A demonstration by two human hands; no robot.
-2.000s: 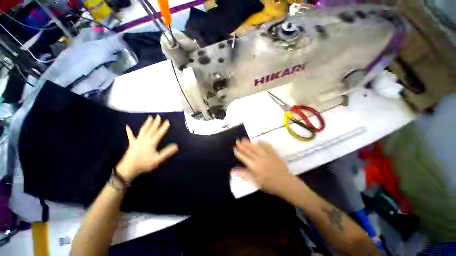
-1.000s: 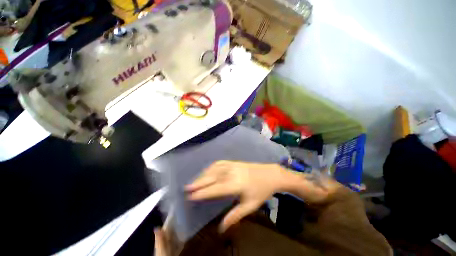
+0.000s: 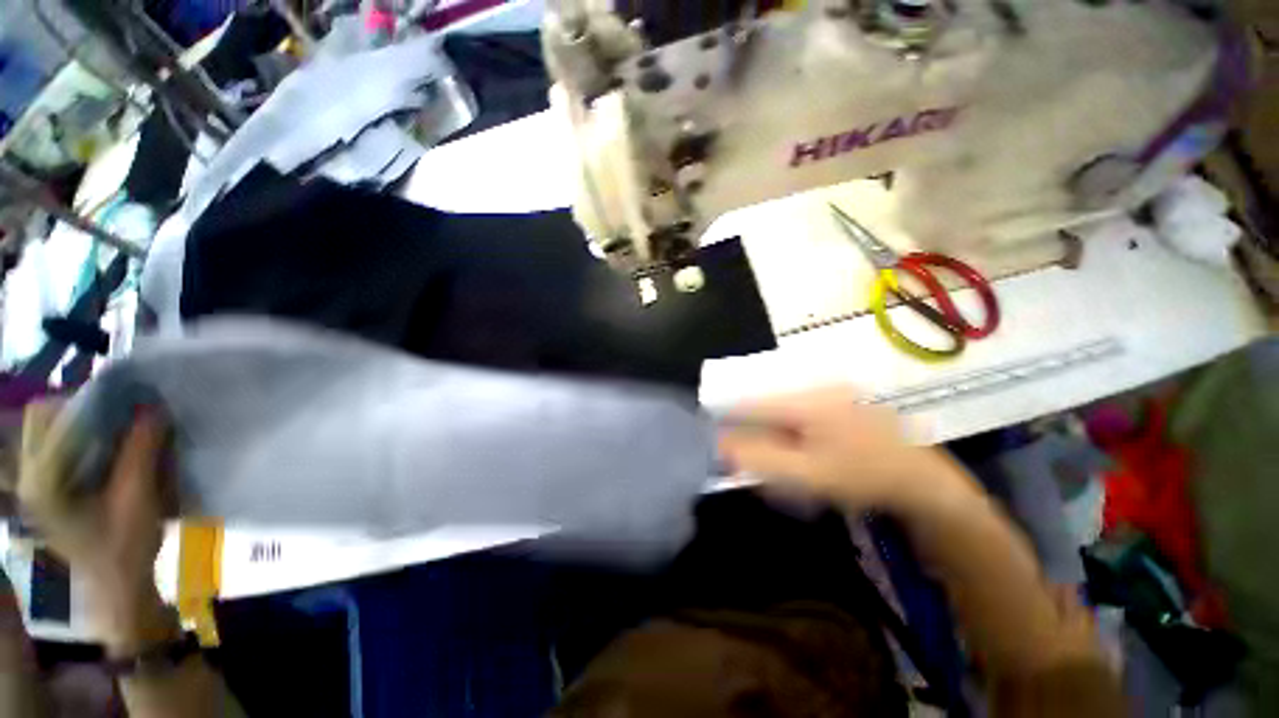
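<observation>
A grey-faced cut piece (image 3: 421, 442) is stretched level across the front of the table, slightly blurred. My left hand (image 3: 105, 484) grips its left end at the far left, with part of the cloth bunched at the fingers. My right hand (image 3: 807, 446) grips its right end, blurred. Behind it a black garment piece (image 3: 491, 288) lies flat on the table, its right part under the presser foot area of the sewing machine (image 3: 856, 119).
Scissors (image 3: 919, 302) with red and yellow handles lie on the machine bed. A printed ruler (image 3: 1003, 376) runs along the front edge. Yellow tape (image 3: 199, 568) is at the lower left. Grey pieces (image 3: 330, 112) are piled behind left. Red cloth (image 3: 1157, 484) is at the lower right.
The grey-faced piece has moved from the lower right onto the front of the table and is now spread between both hands. The view has swung back left.
</observation>
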